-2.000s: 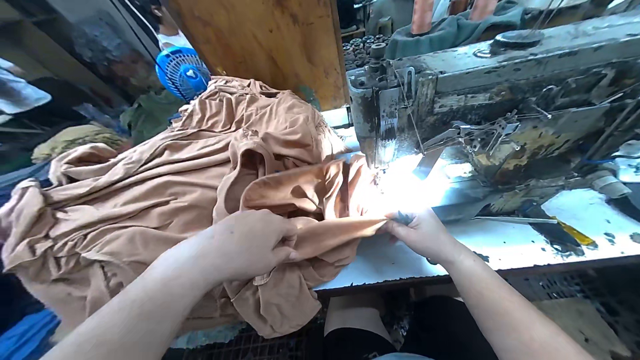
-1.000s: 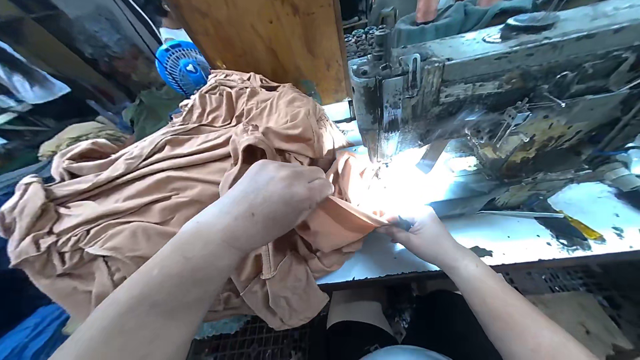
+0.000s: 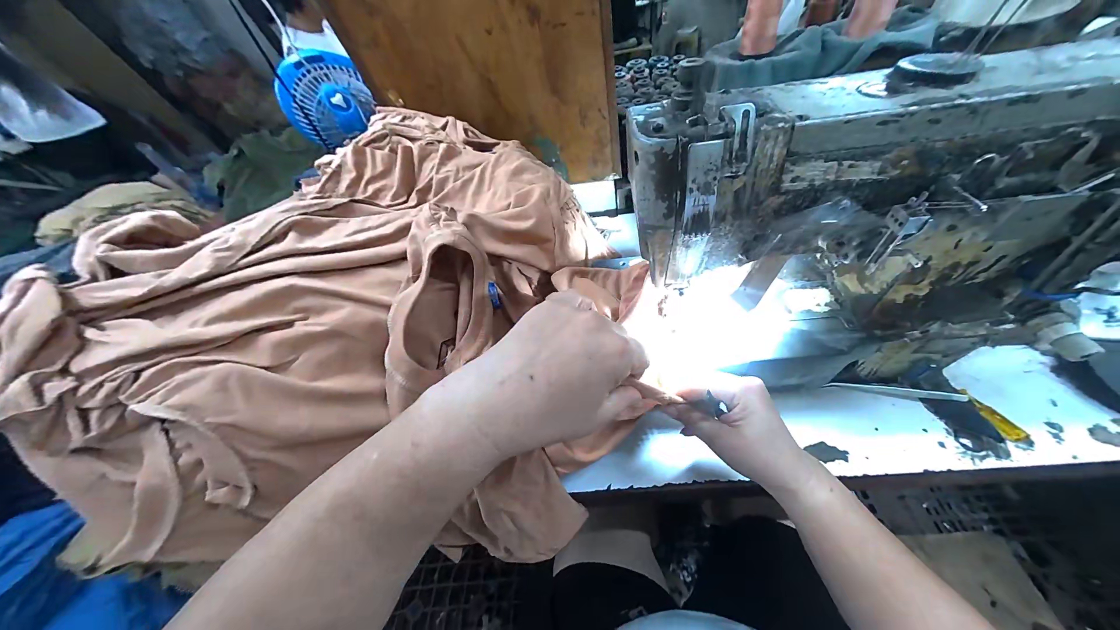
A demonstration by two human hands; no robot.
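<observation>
A large pile of tan knit garments (image 3: 289,332) lies at the left and centre, with a ribbed neckline opening near its middle. My left hand (image 3: 560,376) grips a fold of the tan fabric just left of the sewing machine's needle area. Fingertips of my right hand (image 3: 735,420) pinch the same fabric's edge, close to the left hand, with a small dark object at the fingers. The industrial sewing machine (image 3: 700,175), worn and paint-chipped, stands behind the hands. Bright lamp glare hides the needle and presser foot.
A wooden board (image 3: 490,79) stands upright behind the pile, beside a blue fan (image 3: 324,96). A yellow-handled tool (image 3: 993,416) lies on the white table (image 3: 884,437) at right. Thread cones (image 3: 761,26) stand behind the machine. Blue material (image 3: 79,569) is at lower left.
My left hand has moved toward the right hand and the machine, and the fabric stretched between them is now bunched shorter. The right hand stays near the same spot by the table's front edge.
</observation>
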